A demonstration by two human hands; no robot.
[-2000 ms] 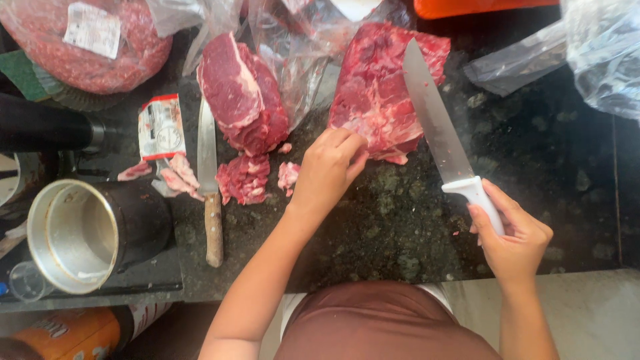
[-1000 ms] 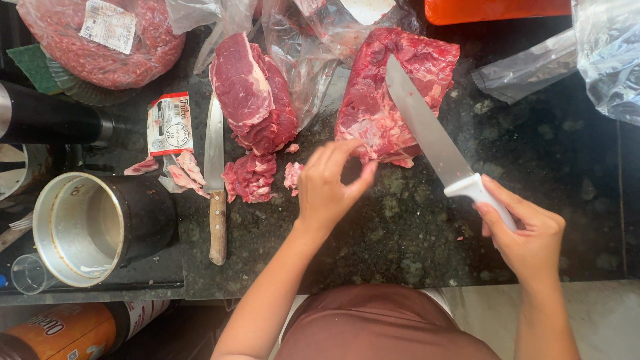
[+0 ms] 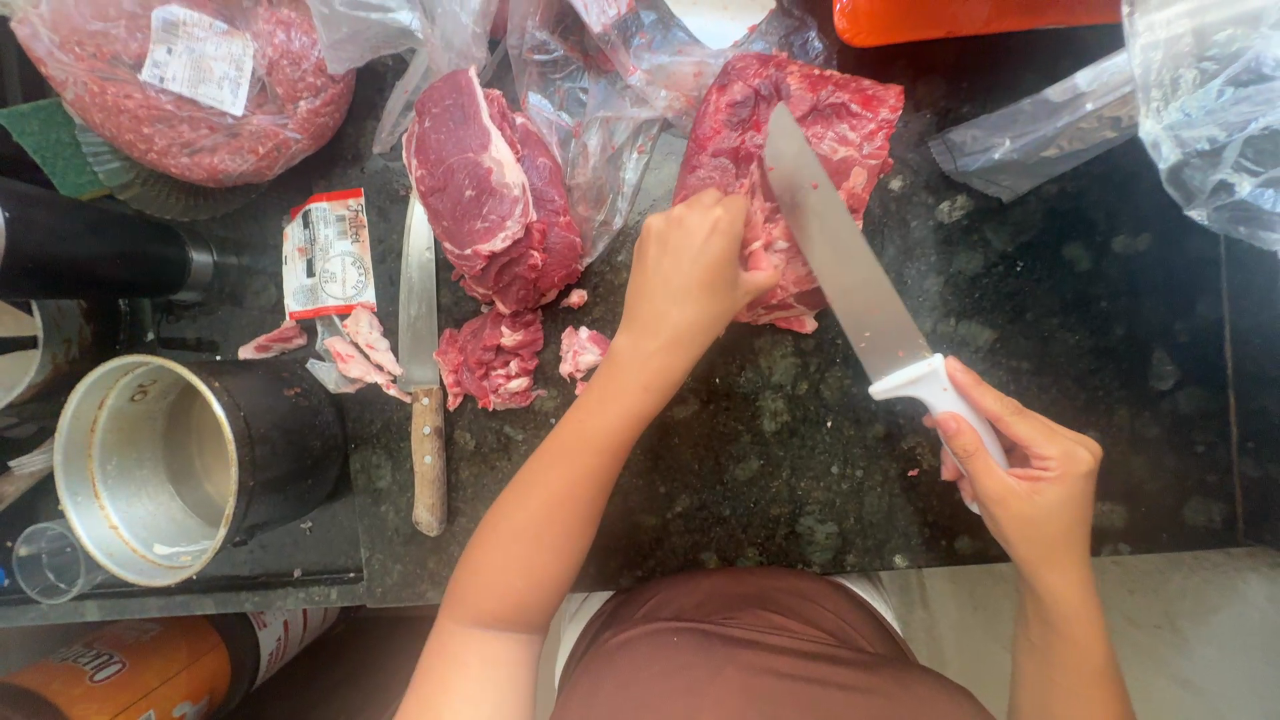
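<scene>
My right hand [image 3: 1020,460] is closed around the white handle of a broad kitchen knife [image 3: 840,240], its blade slanting up and left over a large piece of raw beef [image 3: 800,130]. My left hand [image 3: 695,265] has its fingers curled on the near left part of that beef, seemingly pinching its edge; the fingertips are partly hidden. To the left lie stacked raw beef slices [image 3: 480,190], with a smaller pile of meat pieces [image 3: 492,358] and a fatty scrap [image 3: 582,352] below. A wooden-handled knife [image 3: 428,440] rests beside them, blade pointing away.
A bag of ground meat [image 3: 200,100] sits at the upper left, above a label packet [image 3: 328,250] and fat trimmings [image 3: 362,350]. A metal pot [image 3: 150,470] stands at the lower left. Plastic bags [image 3: 1210,110] and an orange-red container [image 3: 980,15] border the dark stone counter [image 3: 1000,300].
My left hand's fingers, looser and more spread a second ago, are now curled at the beef. The white-handled knife has stayed in my right hand over the meat.
</scene>
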